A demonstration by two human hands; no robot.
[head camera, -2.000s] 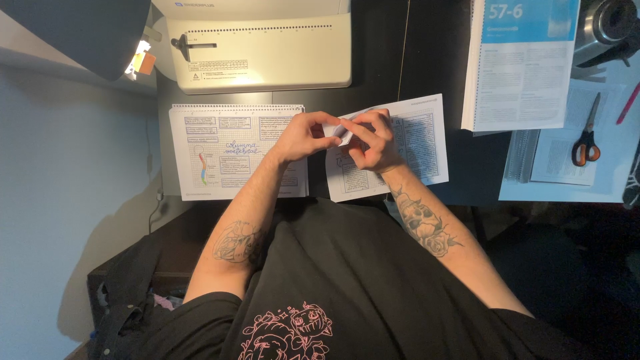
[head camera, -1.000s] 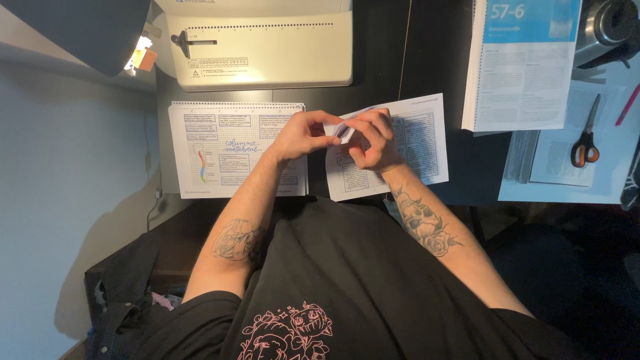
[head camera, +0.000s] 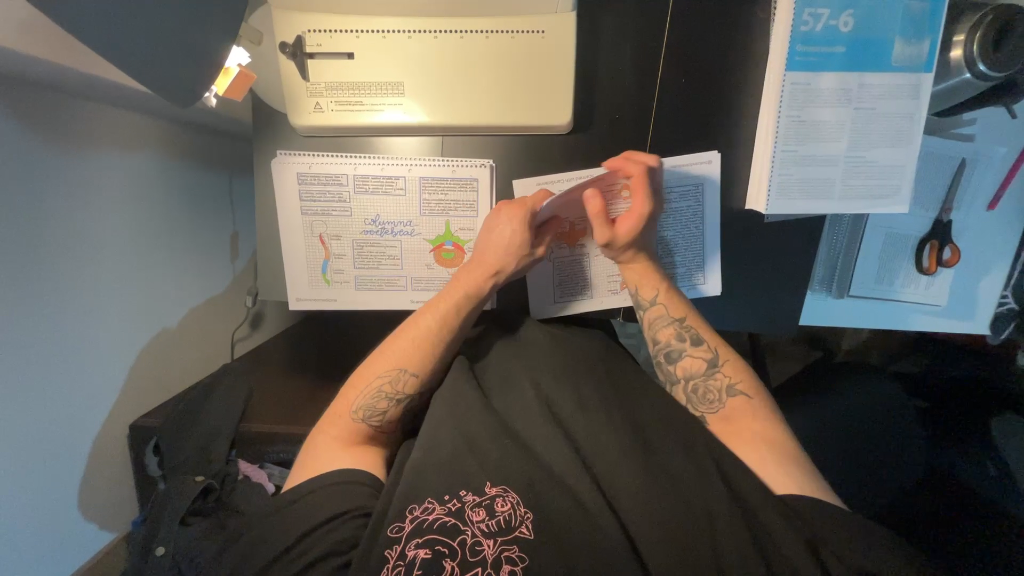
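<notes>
My left hand (head camera: 516, 244) pinches the left end of a raised sheet of paper (head camera: 582, 197), seen almost edge-on. My right hand (head camera: 630, 210) is at the sheet's right end, its fingers curled over the top edge and its thumb apart in front. Both hands are above a stack of printed pages (head camera: 686, 240) with boxed text and coloured drawings, lying slightly turned on the black table. Left of it lies a punched stack of printed notes (head camera: 384, 232) with spine drawings; my left wrist is over its right edge.
A cream binding machine (head camera: 440, 80) stands at the back. At the right are a spiral-bound booklet with a blue cover (head camera: 856, 120), orange-and-black scissors (head camera: 938, 244) on papers, a pink pen (head camera: 1006, 180) and a metal vessel (head camera: 980, 48). A dark lamp shade (head camera: 144, 48) hangs upper left.
The raised paper now shows as a wider sheet between my hands. My right hand has moved away from my left, and its fingers have gone to the sheet's upper edge.
</notes>
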